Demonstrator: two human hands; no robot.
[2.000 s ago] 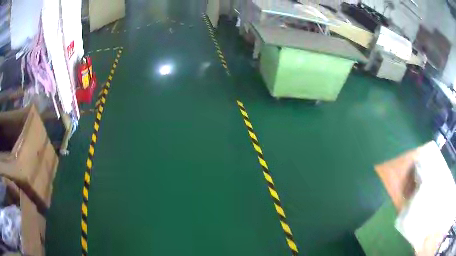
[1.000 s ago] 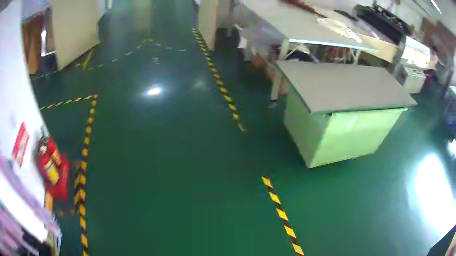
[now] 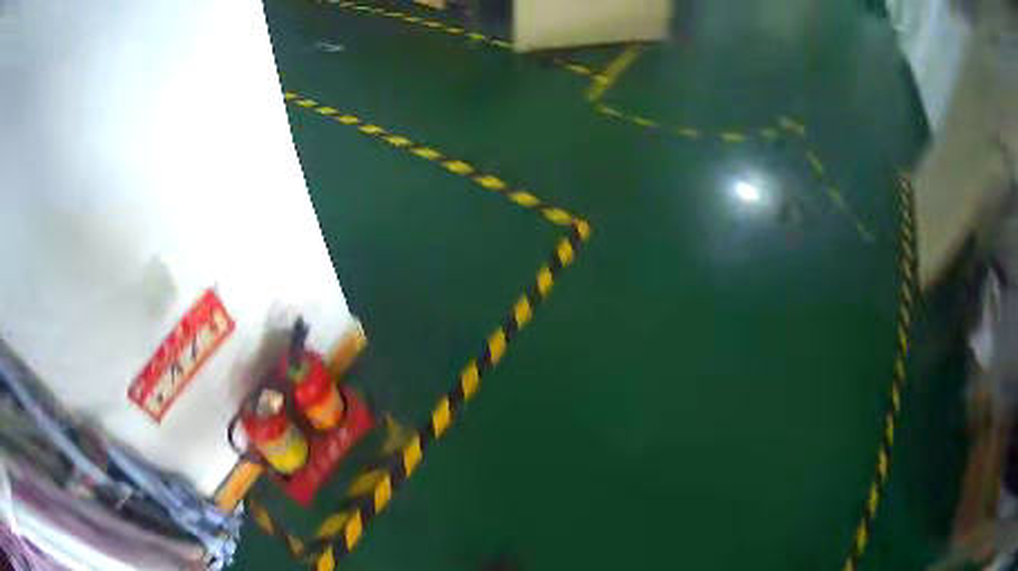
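Observation:
Neither of my hands is in the picture. Nearest in front of me is the green floor (image 3: 670,424) with yellow-black tape (image 3: 468,385) that runs up from the bottom left and turns a corner near the middle. A second tape line (image 3: 893,390) runs down the right side. At the lower left, two red fire extinguishers (image 3: 319,398) with yellow labels stand on a red base (image 3: 335,452) by the wall.
A white wall (image 3: 145,145) fills the upper left, with a red sign (image 3: 182,355) low on it. Blurred hanging strips (image 3: 123,480) are at the bottom left. A beige panel (image 3: 592,22) stands at the top, and another (image 3: 960,190) on the right.
The view has moved forward along the aisle and turned left. The extinguishers and wall now show larger and further right; the green cabinet and worktables have left the picture.

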